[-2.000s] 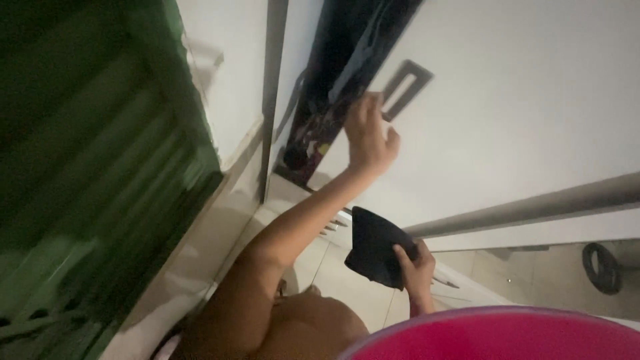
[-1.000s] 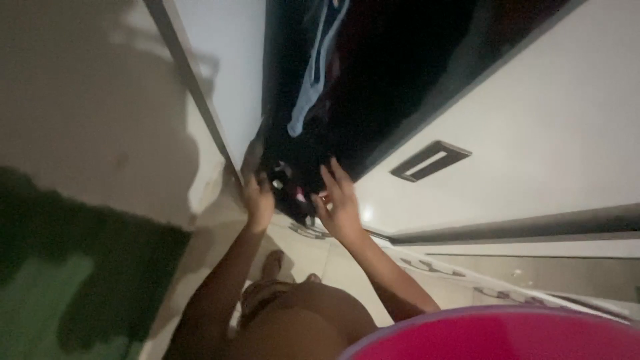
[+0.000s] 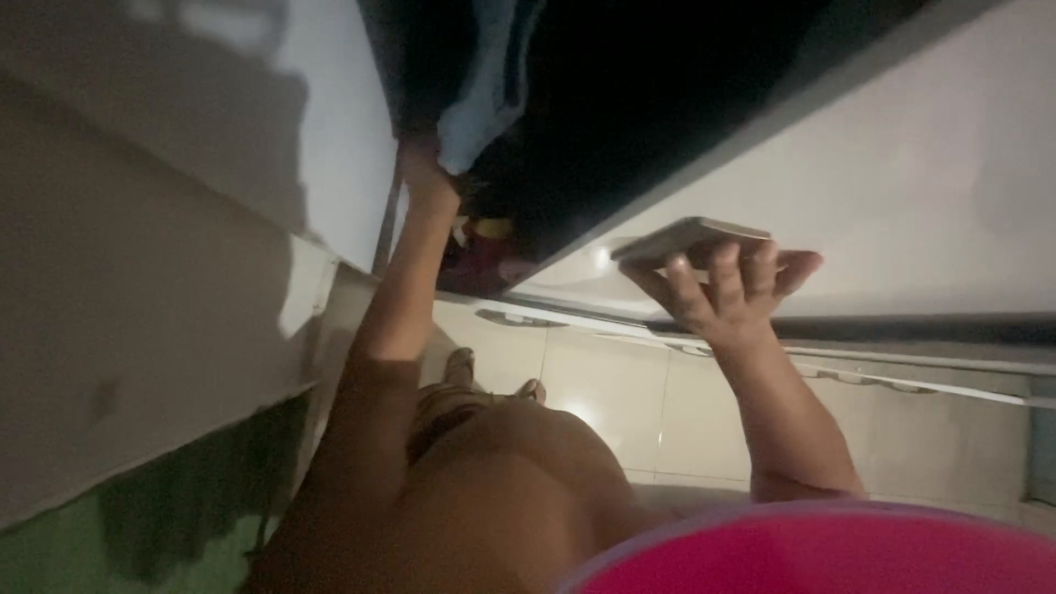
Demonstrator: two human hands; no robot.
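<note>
My left hand (image 3: pixel 425 169) reaches into the dark opening of a cabinet, beside a hanging light-blue cloth (image 3: pixel 483 115); its fingers are in shadow, so whether they grip anything is hidden. Below the cloth lie dark red and yellow items (image 3: pixel 491 239), too dim to name. My right hand (image 3: pixel 730 280) is at the recessed handle (image 3: pixel 689 238) of a white sliding door (image 3: pixel 891 181), fingers spread against the door's face. No object shows in that hand.
A pale panel (image 3: pixel 338 140) borders the opening on the left, with a green surface (image 3: pixel 181 495) below it. A door track (image 3: pixel 594 318) runs above the tiled floor (image 3: pixel 610 396). A pink rounded thing (image 3: pixel 808 553) fills the lower right. My feet stand on the tiles.
The black item held in my right hand two seconds ago is no longer in it. My right hand has moved from the opening to the door handle. The view has shifted closer to the opening.
</note>
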